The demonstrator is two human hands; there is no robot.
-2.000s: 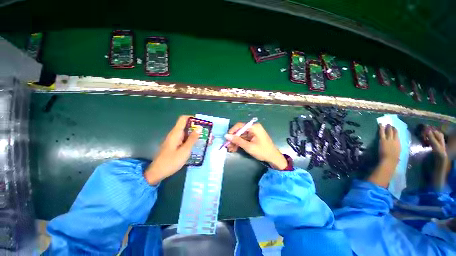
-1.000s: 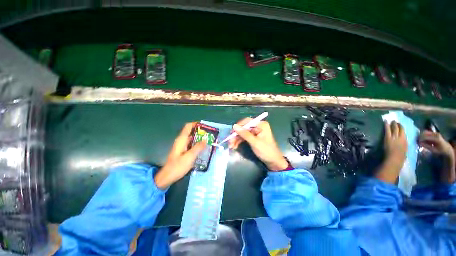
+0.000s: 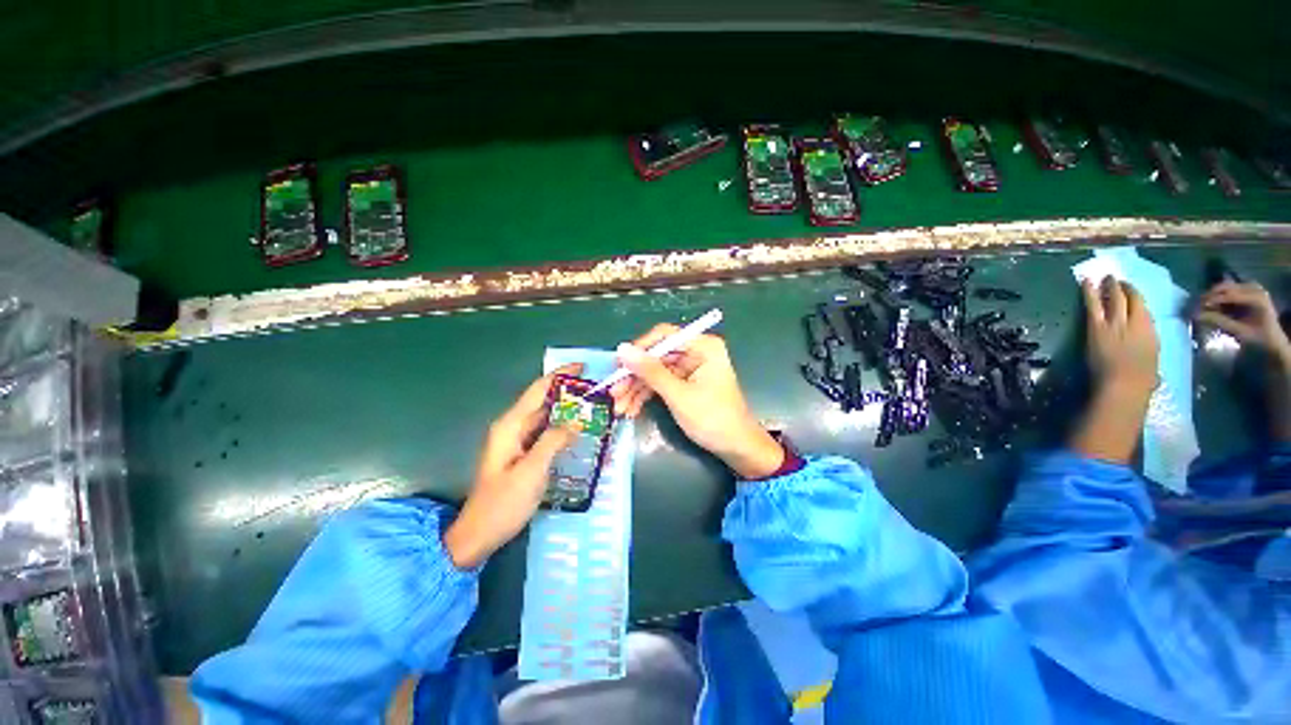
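My left hand holds an open phone assembly by its left side, thumb over the face; its rim is dark with red, with green board and silvery parts showing. My right hand grips a slim white pen-like tool, its tip at the phone's top end. Whether the tip touches the board is too small to tell. A long pale blue sticker sheet with rows of small marks lies under the phone and hands.
A heap of small black parts lies right. Beyond the worn edge rail, several phones lie on the green belt. Clear trays stand left. A neighbour's hands and pale sheet are at far right.
The tool tip has moved from beside the phone to its top end. The view has turned slightly, so belt and rail appear tilted. Both hands keep their holds.
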